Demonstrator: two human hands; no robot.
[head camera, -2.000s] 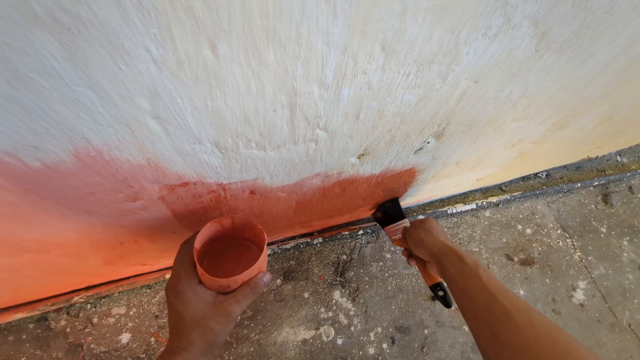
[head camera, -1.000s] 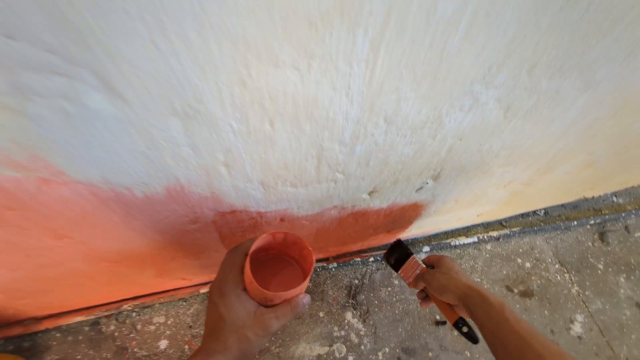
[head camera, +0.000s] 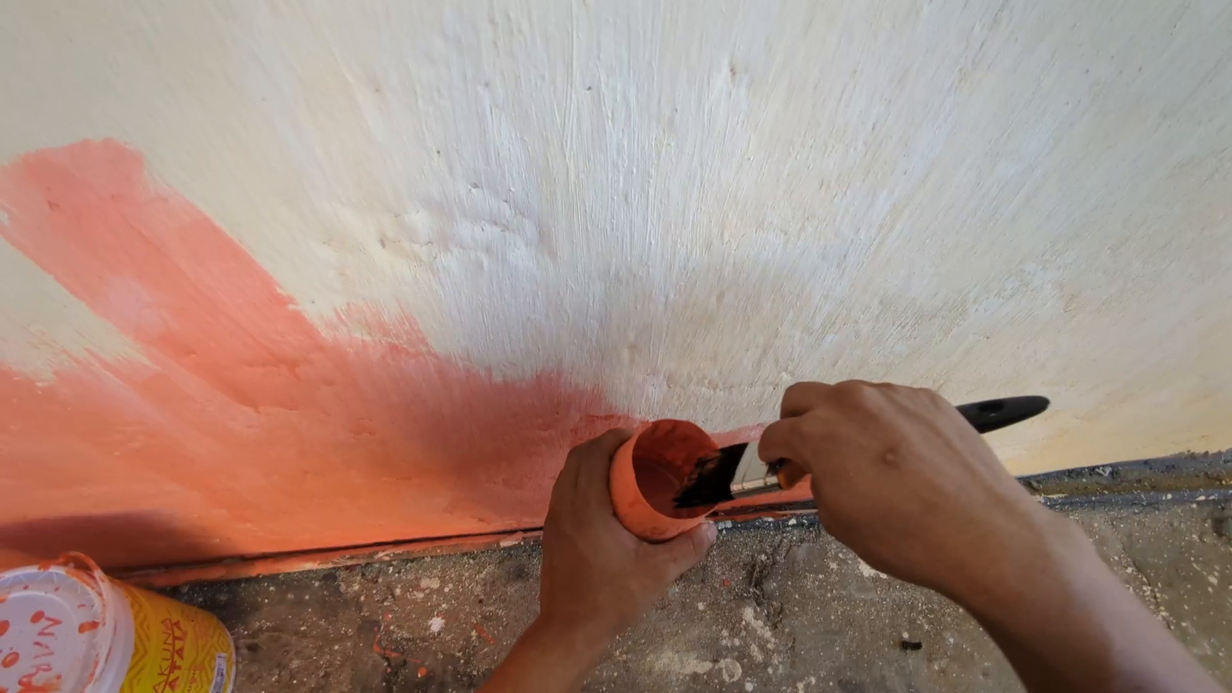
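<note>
My left hand (head camera: 602, 549) is wrapped around a small orange cup (head camera: 630, 496) with orange-red paint inside, held in front of the wall's foot. My right hand (head camera: 885, 462) grips a flat paintbrush (head camera: 756, 470) with dark bristles and a black-ended handle. The bristles are inside the cup's mouth at its right side; how deep they sit in the paint cannot be told. Behind both hands, the wall (head camera: 674, 212) is off-white above, with coral-orange paint (head camera: 385, 423) along its lower left and one broad slanting stroke reaching higher at far left.
A yellow plastic bucket (head camera: 178, 635) with a paint-spattered white lid bearing writing stands at the bottom left, close to the wall. The rough concrete floor (head camera: 799, 616) has paint spots. A dark narrow ledge (head camera: 1136, 476) runs along the wall's base.
The brush has moved from the wall's foot, where it was two seconds ago, to inside the cup. Both hands are now close together. The view has shifted left, showing the bucket.
</note>
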